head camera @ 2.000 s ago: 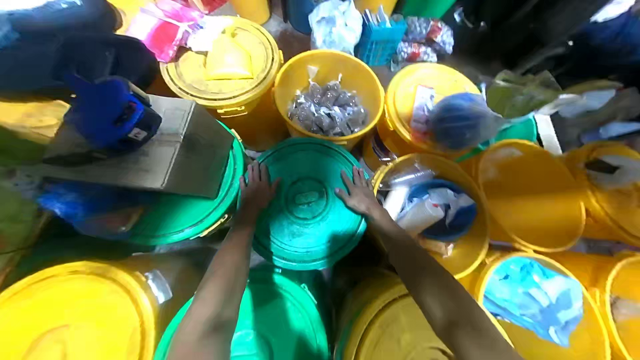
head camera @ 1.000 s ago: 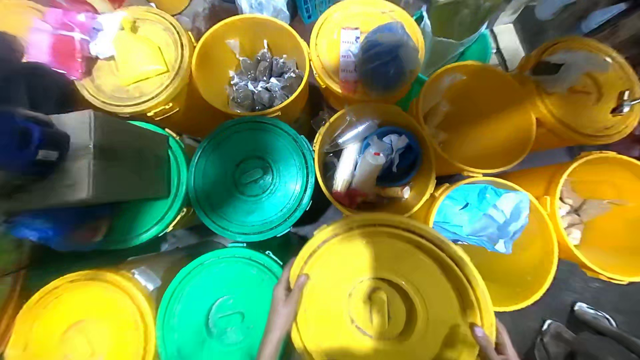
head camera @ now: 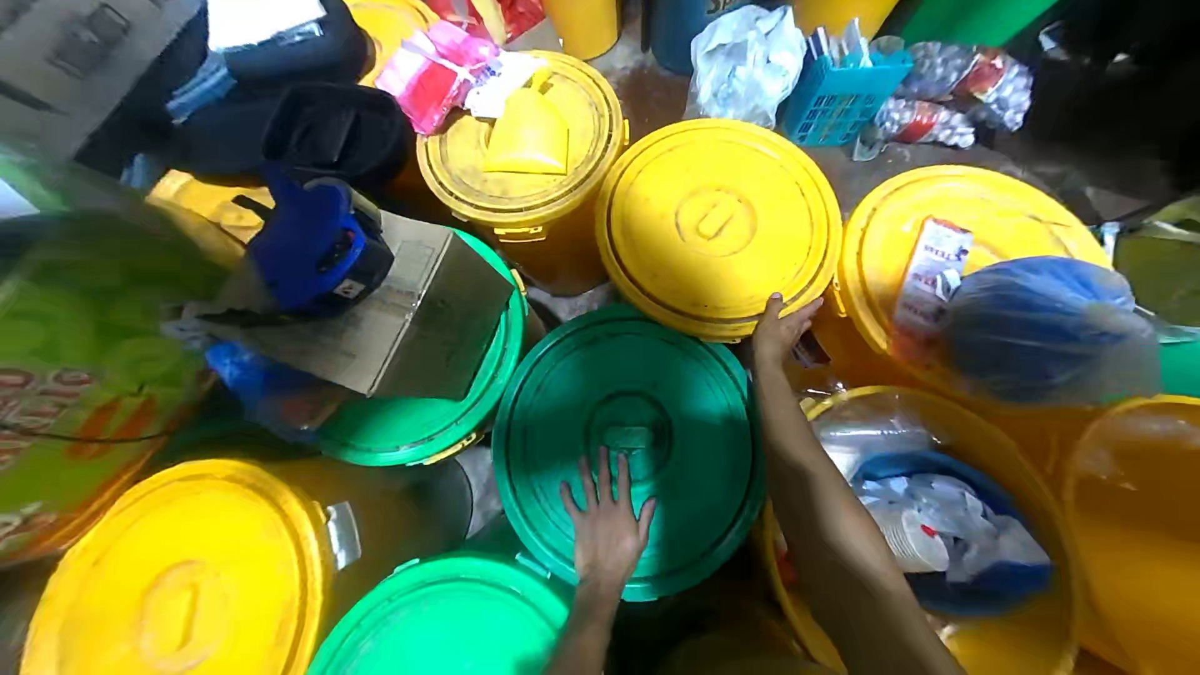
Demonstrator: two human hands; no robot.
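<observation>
My left hand (head camera: 607,525) lies spread and palm down on the dark green plastic lid (head camera: 694,487) of a drum in the middle. At the right front edge of a round yellow plastic lid (head camera: 694,244), my right hand (head camera: 786,328) touches the rim; whether its fingers grip the edge is hard to tell. That yellow lid covers a drum just beyond the green one. To its right is another yellow lid (head camera: 994,202) with a tied plastic bag (head camera: 1050,328) of something blue on top.
A cardboard box (head camera: 412,281) bearing a blue object (head camera: 314,244) sits on a green lid at left. An open yellow bucket (head camera: 1041,487) holds plastic bags and cups. A teal basket (head camera: 834,98) stands at the back. More lidded drums crowd the front left.
The yellow lid, held over the front drums one second ago, now covers the bucket behind, where small bags showed. My left hand has moved onto the green lid. The view has shifted.
</observation>
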